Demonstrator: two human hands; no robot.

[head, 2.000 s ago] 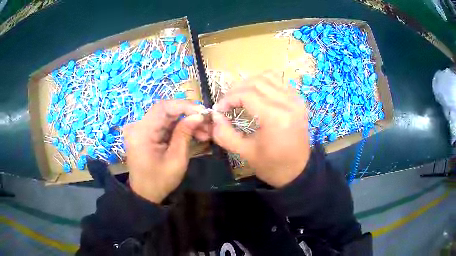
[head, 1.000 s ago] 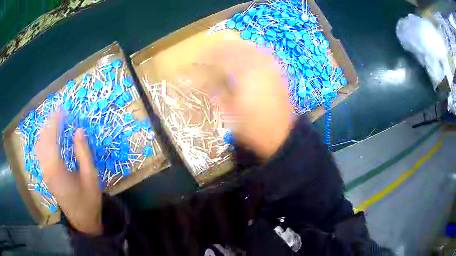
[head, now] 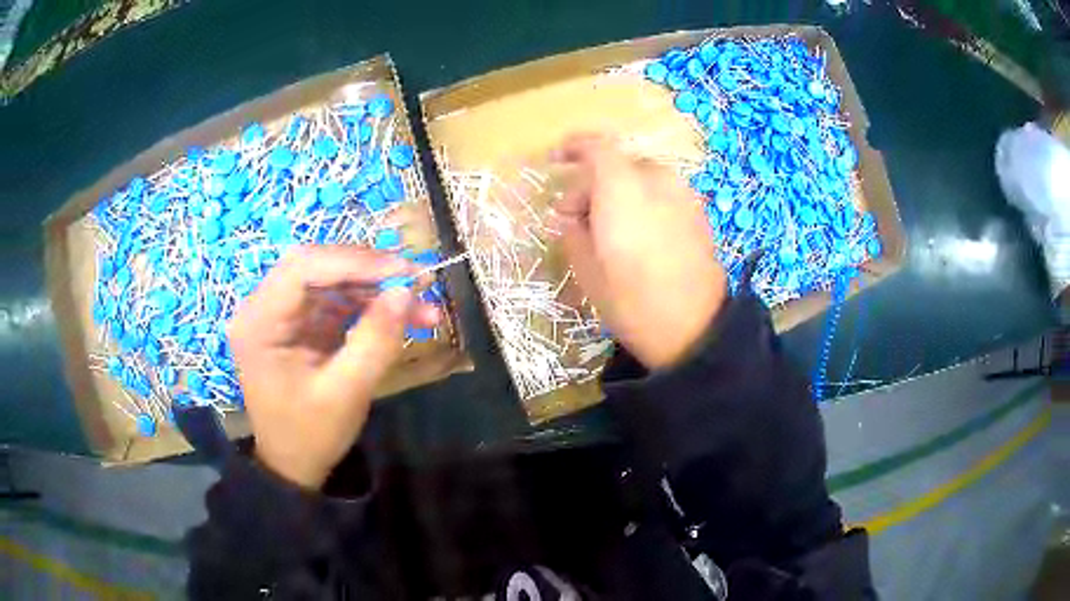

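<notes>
My left hand point(head: 317, 352) pinches a blue disc component point(head: 401, 282) between thumb and fingers, its pale legs pointing right. The hand is over the left cardboard tray point(head: 73, 340), which is full of blue discs with white legs. My right hand point(head: 640, 247) is blurred over the middle of the right cardboard tray point(head: 516, 106), thumb and fingers close together; I cannot tell if it holds anything. Loose whitish sleeves point(head: 522, 329) lie in that tray's near-left part, and blue discs point(head: 780, 164) are heaped at its right.
The trays lie on a dark green worktop point(head: 956, 258). A coiled blue cord point(head: 831, 335) hangs by the right tray's near-right corner. A whitish plastic bag point(head: 1038, 176) is at the far right. A worn edge rail point(head: 100, 35) runs at the top left.
My left hand has come up from the blue discs in the left tray and now pinches one disc. My right hand stays over the right tray. The view has turned back, shifting the trays rightward.
</notes>
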